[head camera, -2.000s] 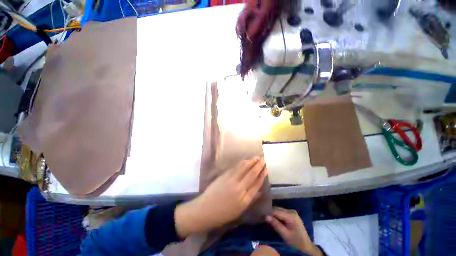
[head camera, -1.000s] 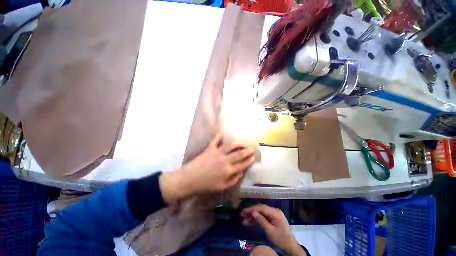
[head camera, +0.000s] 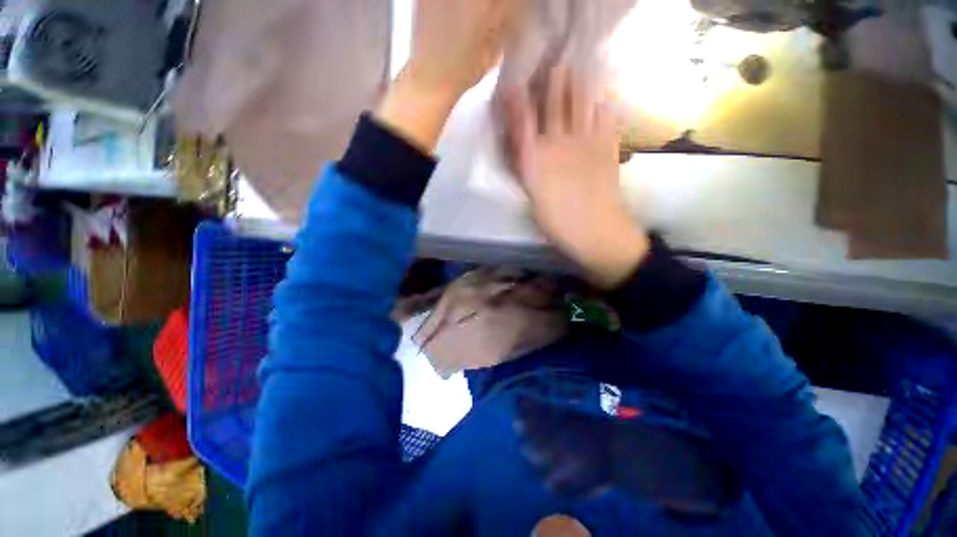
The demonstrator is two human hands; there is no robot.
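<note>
A brown-taupe cloth (head camera: pixel 567 34) lies on the white table at the top middle, left of the bright lamp glow. My right hand (head camera: pixel 572 157) lies on its lower part with the fingers spread and pointing up, slightly blurred. My left hand (head camera: pixel 453 40) is at the cloth's left side near the top edge; its fingers are blurred, and whether they grip the cloth is unclear. The yellowish needle plate area (head camera: pixel 777 115) is right of my right hand. The needle and most of the machine head are cut off. More brown cloth (head camera: pixel 493 336) hangs at my lap.
A large taupe panel stack (head camera: pixel 289 94) lies left of my left hand. Small brown cut pieces (head camera: pixel 881 168) lie on the right. Blue crates stand below the table edge at left (head camera: pixel 210 346) and right (head camera: pixel 923 420). A cardboard box (head camera: pixel 142 262) and orange cloth (head camera: pixel 157 482) are at far left.
The view has tilted down and turned left. My right hand has come up from the lap onto the cloth. My left hand has moved up and left along the cloth.
</note>
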